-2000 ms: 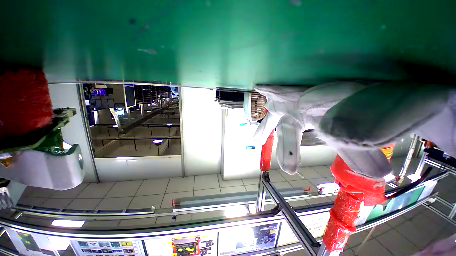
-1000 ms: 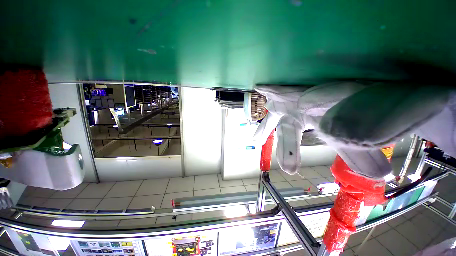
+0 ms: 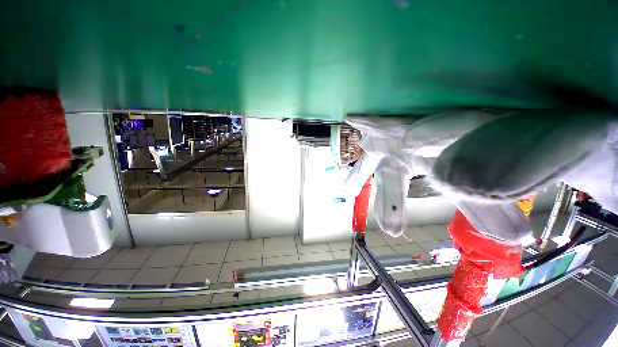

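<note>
The picture is upside down, with the green bench mat across the top. A pair of white fabric gloves lies on it at the right, still and seemingly empty. At the left edge, a red foam pad is beside a green circuit board, which is cut off by the edge. A smooth silver-grey part is on the board. Neither of my hands can be made out.
A post wrapped in red plastic stands at the right, and a thinner red-wrapped post is near the middle. A metal rail and instruction sheets run along the bottom. A small grey ribbed shape at the left edge is unclear.
The gloves, board and pad have not moved. The small grey shape at the left edge has shifted slightly. A blurred pinkish shape at the bottom right corner has gone.
</note>
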